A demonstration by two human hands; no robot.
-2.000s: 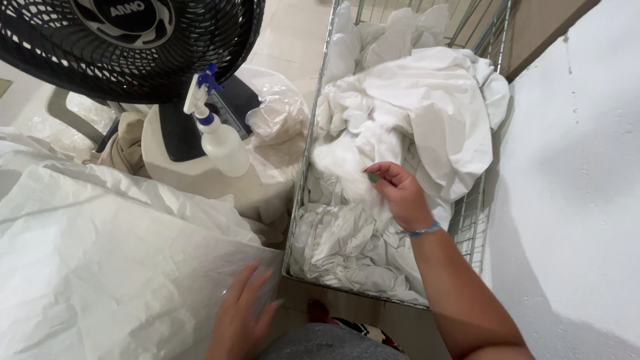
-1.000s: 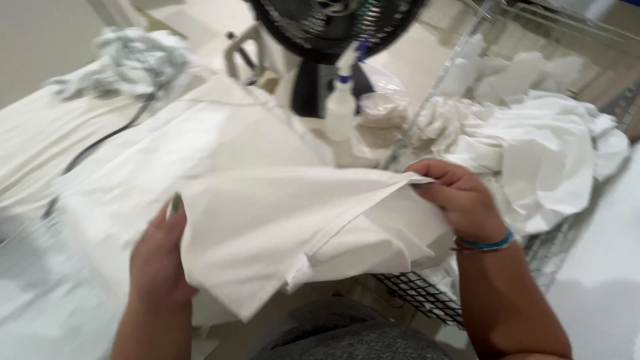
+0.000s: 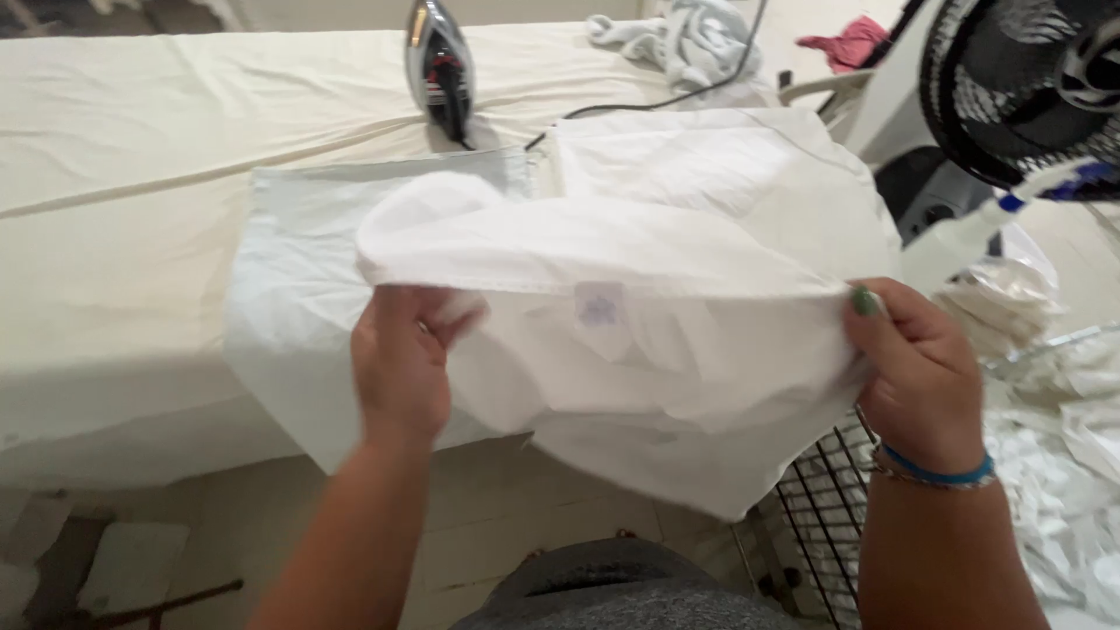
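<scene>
A white cloth [image 3: 630, 350] with a small tag at its hem is stretched between both hands. My left hand [image 3: 407, 359] grips its edge at the left, the fingers slightly blurred. At the right, my right hand [image 3: 919, 367] pinches the other end between thumb and fingers; a blue band circles that wrist. Behind the held cloth, a pale bluish cloth [image 3: 289, 262] and a folded white cloth [image 3: 665, 157] lie on the covered table. A clothes iron [image 3: 440, 74] rests beyond them, its dark cord running right.
The cream-covered table [image 3: 105, 262] spans the left. A crumpled grey-white cloth [image 3: 700, 44] lies at its back. On the right are a black fan [image 3: 1032, 87], a spray bottle [image 3: 954, 232] and a wire basket [image 3: 831, 499] by white fabric [image 3: 1059, 490].
My right hand, over the basket of cloths two seconds ago, now holds one white cloth together with my left hand. The view has swung left, bringing the iron into sight.
</scene>
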